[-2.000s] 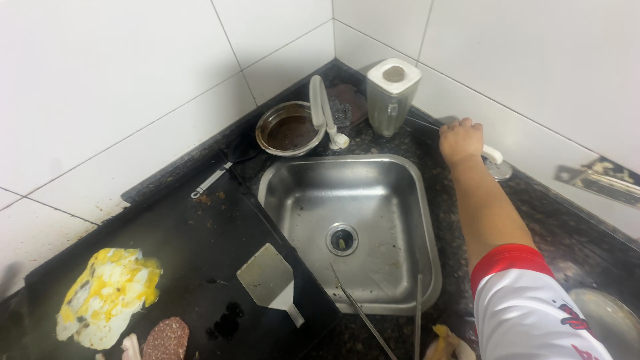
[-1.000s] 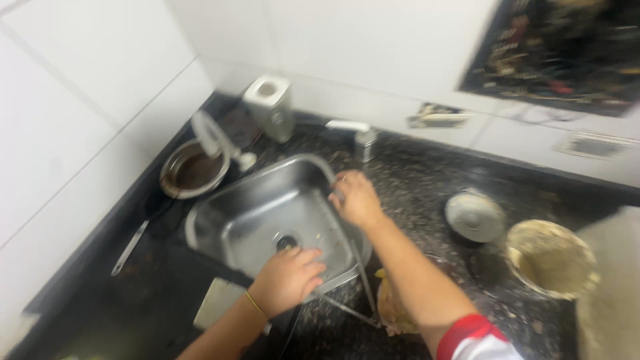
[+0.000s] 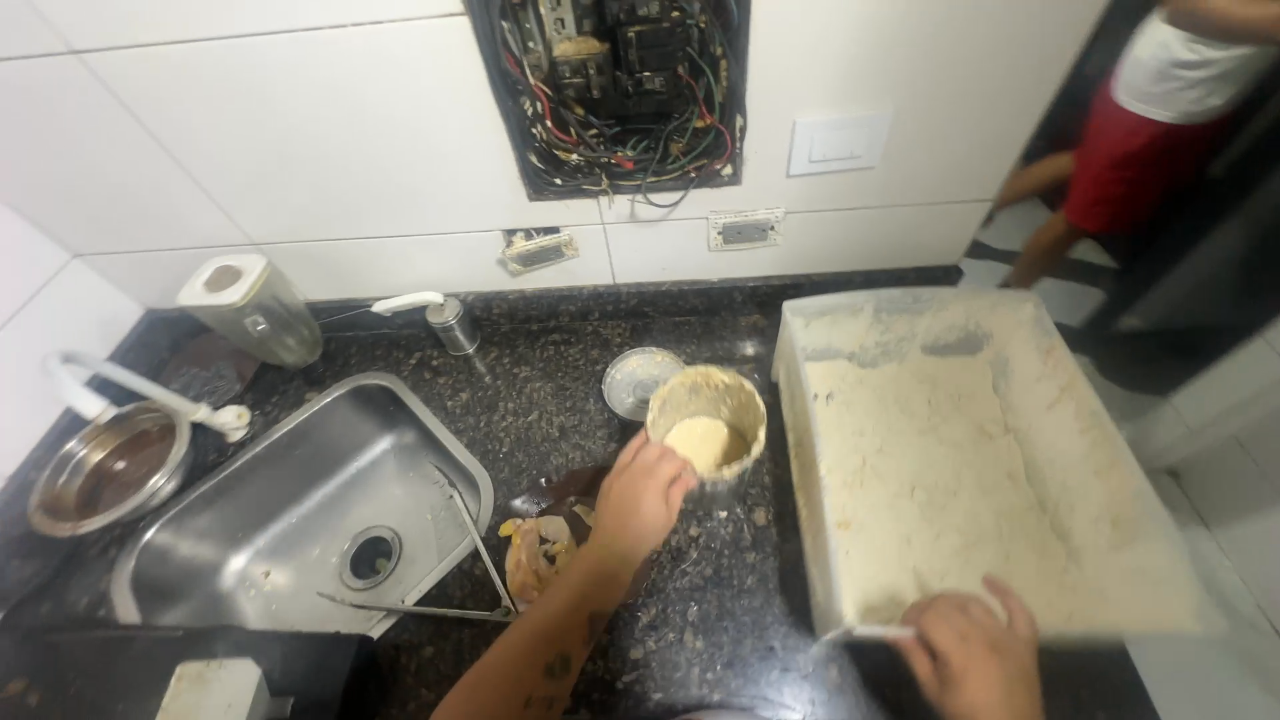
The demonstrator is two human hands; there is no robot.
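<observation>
My left hand (image 3: 645, 492) grips the near rim of a round container (image 3: 708, 420) crusted with batter or flour, with a pale mixture inside. Behind it lies a round metal lid or dish (image 3: 642, 382). My right hand (image 3: 975, 645) is at the near wall of a large plastic bin (image 3: 795, 450) filled with pale flour or breading. Its fingers are over the near left rim, and whether they grip it is blurred. Raw chicken-like pieces (image 3: 540, 555) lie left of my left forearm. Metal tongs (image 3: 480, 545) rest open across the sink's edge.
A steel sink (image 3: 300, 480) is at left, with a pot of brown liquid (image 3: 125, 465) beside its white faucet (image 3: 150, 385). A soap pump (image 3: 453, 325) and a plastic pitcher-like container (image 3: 250, 310) stand behind. Exposed wiring (image 3: 620, 130) fills a wall box. A person (image 3: 1150, 130) is at the upper right.
The view has swung right, bringing the large bin into sight. My left hand has moved from above the sink to the round container. My right hand has moved from the sink's edge to the bin.
</observation>
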